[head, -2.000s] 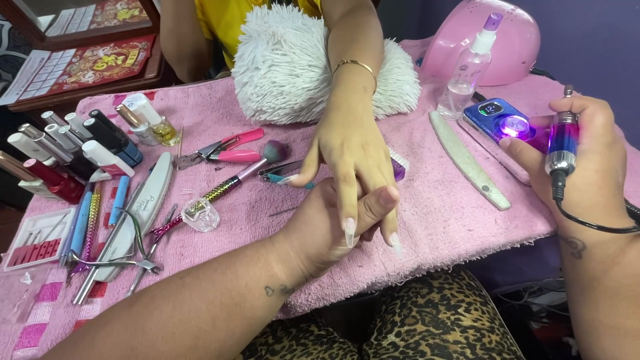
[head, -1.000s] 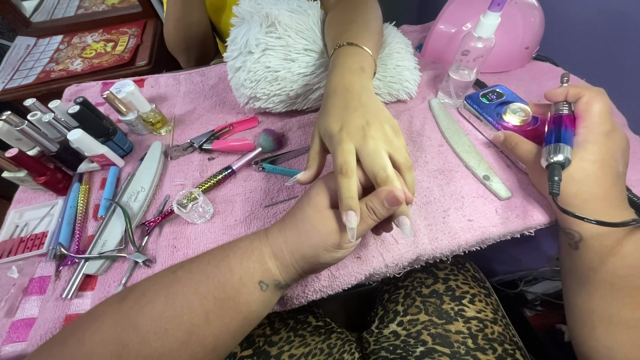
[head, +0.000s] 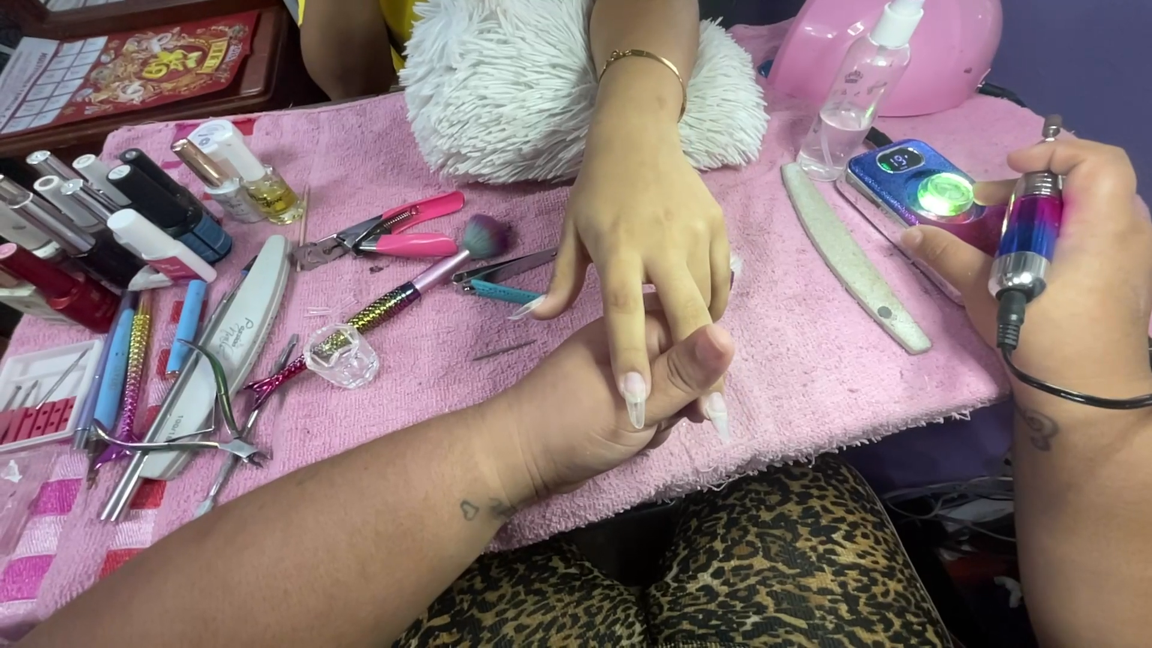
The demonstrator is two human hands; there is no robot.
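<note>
My left hand (head: pixel 612 396) holds the fingers of another person's hand (head: pixel 648 234), palm down, its long clear-tipped nails showing. That wrist has a thin bracelet and lies over a white shaggy cushion (head: pixel 495 90). In my right hand (head: pixel 1071 261) is an electric nail drill handpiece (head: pixel 1028 234) with a purple-blue body and a black cord. The thumb and a finger of that hand are at the blue control unit (head: pixel 909 180), whose round knob glows green and whose small display is lit. A curved grey nail file (head: pixel 850 256) lies just left of the unit.
On the pink towel (head: pixel 468 405) at left are nail polish bottles (head: pixel 144 216), pink-handled tip cutters (head: pixel 387 234), a brush (head: pixel 405 288), a small clear glass dish (head: pixel 342 355), a white file (head: pixel 225 351) and cuticle nippers (head: pixel 229 441). A spray bottle (head: pixel 850 99) and pink nail lamp (head: pixel 945 54) stand back right.
The glow of the control unit's knob has turned from purple to green. My right hand stays by the unit with the drill; my left keeps hold of the other person's fingers.
</note>
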